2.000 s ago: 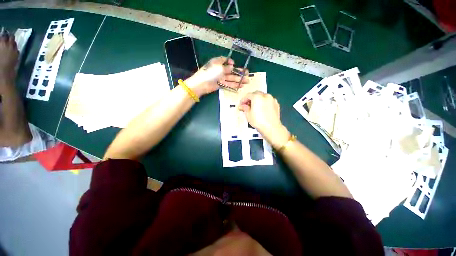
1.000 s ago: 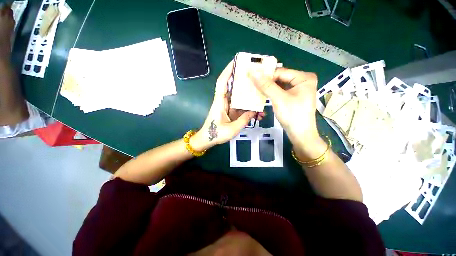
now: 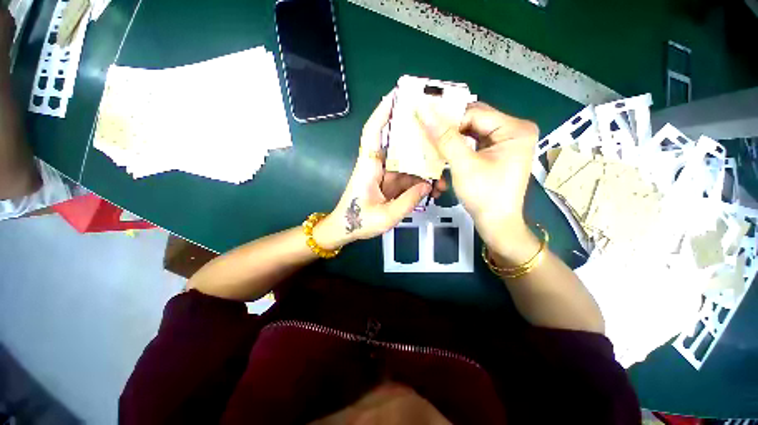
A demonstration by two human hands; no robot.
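A cream die-cut adhesive piece [image 3: 420, 124] with a small dark cutout at its far end is held over a phone frame, of which only a little edge shows. My left hand [image 3: 378, 187] holds the frame from the left and below, thumb at the near end. My right hand [image 3: 494, 162] has its fingers on the right side of the adhesive piece; its fingertips are partly hidden. The white carrier sheet [image 3: 428, 266] lies below the hands, with two dark green windows showing at its near end and the rest mostly covered.
A stack of white carrier sheets [image 3: 195, 116] lies left, beside a black smartphone [image 3: 312, 62]. Spent carrier sheets and tan scraps [image 3: 640, 274] are heaped right. A frame [image 3: 678, 70] lies on the conveyor beyond the speckled edge [image 3: 499, 48]. Another person's arm [image 3: 15, 141] is at far left.
Since two seconds ago, my left hand has brought the frame nearer and the adhesive piece is now over it. Over the last second the hands have barely moved; the view has shifted slightly.
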